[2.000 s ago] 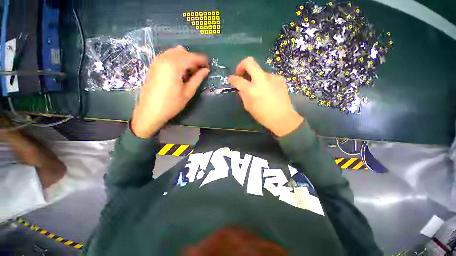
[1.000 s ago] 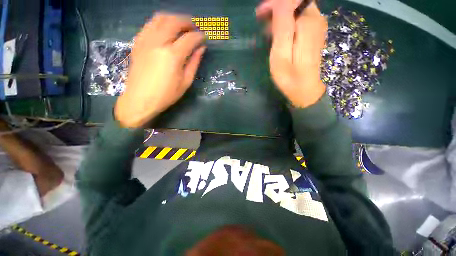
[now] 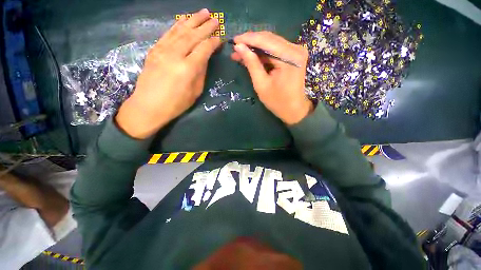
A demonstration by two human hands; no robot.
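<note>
My right hand (image 3: 277, 74) holds slim dark tweezers (image 3: 274, 55) between thumb and fingers, with the tip pointing left beside my left fingertips. My left hand (image 3: 176, 71) lies over the grid of yellow pads (image 3: 221, 23) and covers much of it. Its fingers are close together; whether they hold a small part cannot be told. Several flex cable parts (image 3: 233, 97), silver-white and dark, lie loose on the bench below and between the hands.
A wide pile of padded parts (image 3: 358, 60) lies at the right. A clear plastic bag (image 3: 97, 89) of silver-dark parts is left of my left hand. A black cable (image 3: 57, 79) and a blue device (image 3: 22, 74) are at the far left. Another person's arm (image 3: 34, 195) shows lower left.
My right hand has come back from the upper right to beside my left hand, with the tweezers now clearly seen. My left hand has moved over the pads. The view has shifted slightly.
</note>
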